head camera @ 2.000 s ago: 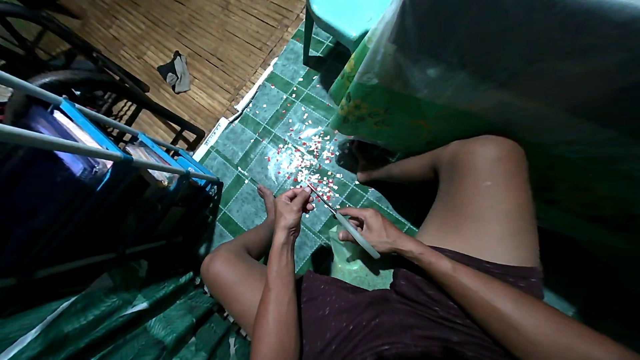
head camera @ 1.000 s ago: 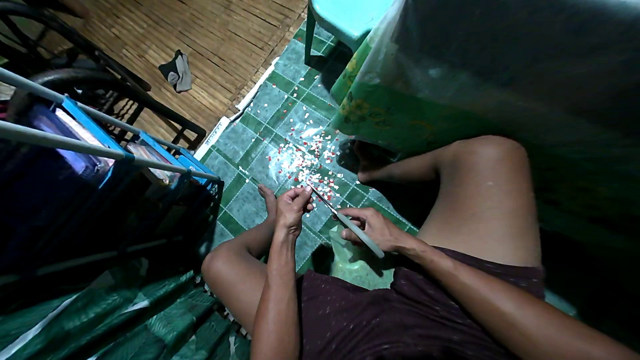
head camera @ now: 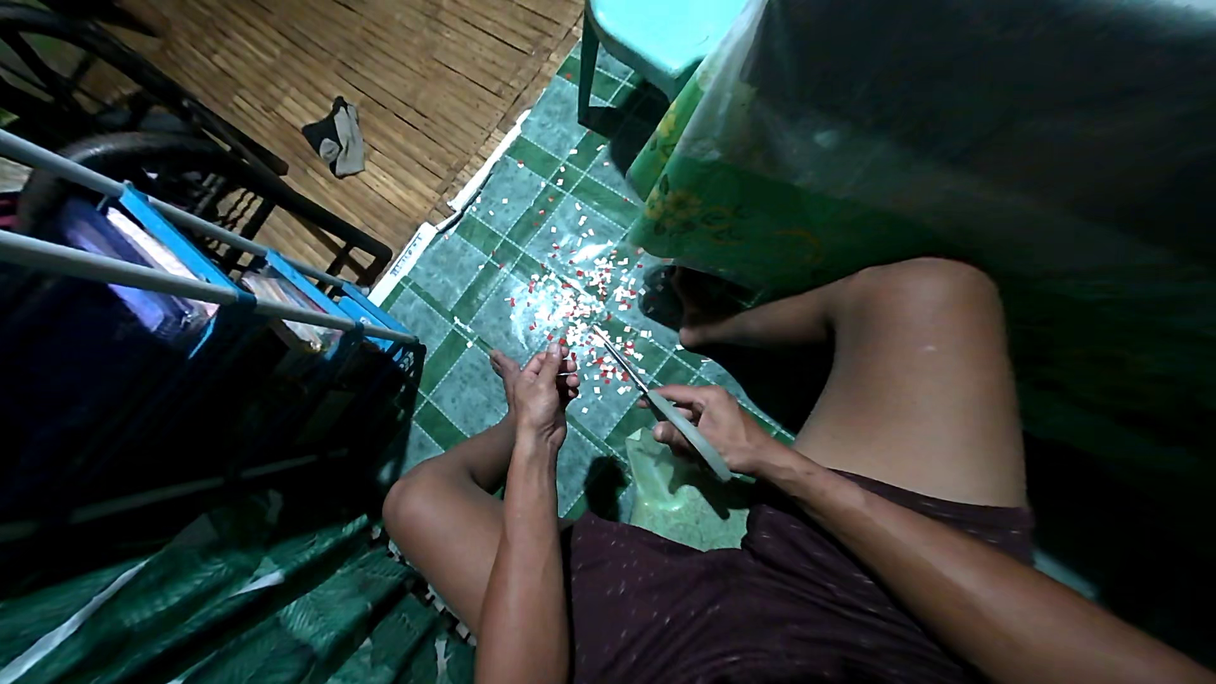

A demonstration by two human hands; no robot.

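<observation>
Many small white and red cut pieces lie scattered on the green tiled floor between my feet. My left hand is closed with its fingertips pinched together at the near edge of the pieces; a thin strip seems to show at the fingers, too small to name. To its right, my right hand grips the pale grey-green handle of a pair of scissors, whose metal blades point up and left toward the pieces. Whether the blades are apart cannot be told. My fingers partly hide the handle.
A turquoise plastic stool stands beyond, beside a table covered by a green flowered cloth. At left is a metal rack with blue-edged holders. A grey and black cloth lies on the bamboo floor.
</observation>
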